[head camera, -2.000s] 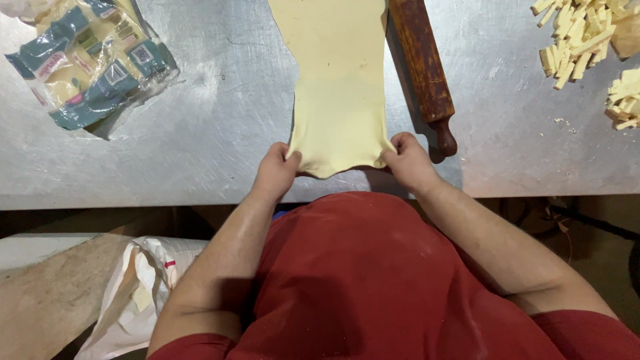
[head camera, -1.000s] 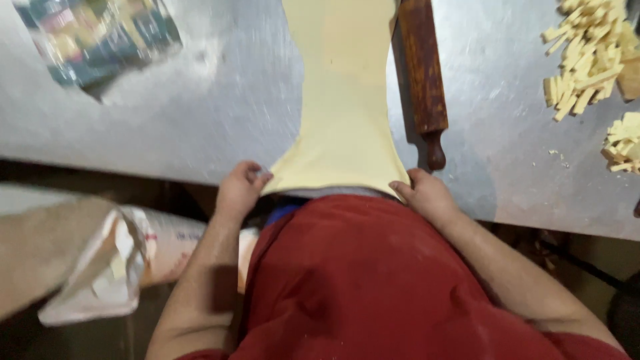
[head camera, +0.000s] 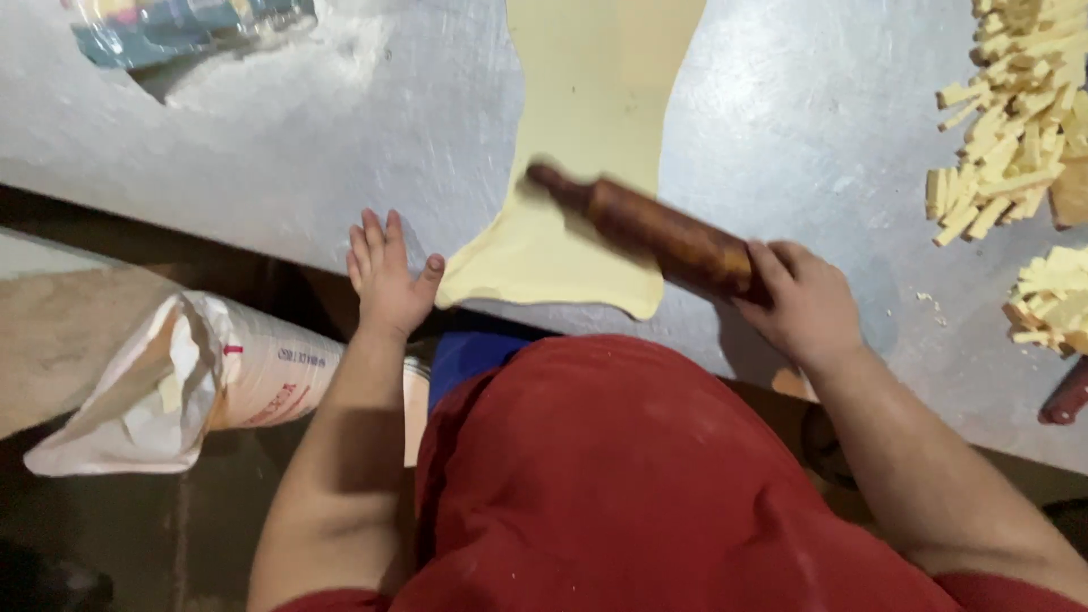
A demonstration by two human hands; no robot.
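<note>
A long sheet of pale dough lies on the metal table, its flared near end close to the table's front edge. My right hand grips one end of a dark wooden rolling pin, which slants over the dough with its free handle toward the upper left. The pin is slightly blurred. Just left of the dough's near left corner is my left hand, its fingers spread and nothing in it. The far end of the dough is out of view.
Cut pale yellow sticks are piled at the right, with a smaller pile nearer. A dark red handle shows at the right edge. Plastic packaging lies at the upper left. Below the metal table stands an open white sack.
Both hands have let go of the dough's near corners. My right hand has taken hold of the rolling pin, which lay right of the dough and now slants across it. My left hand has opened.
</note>
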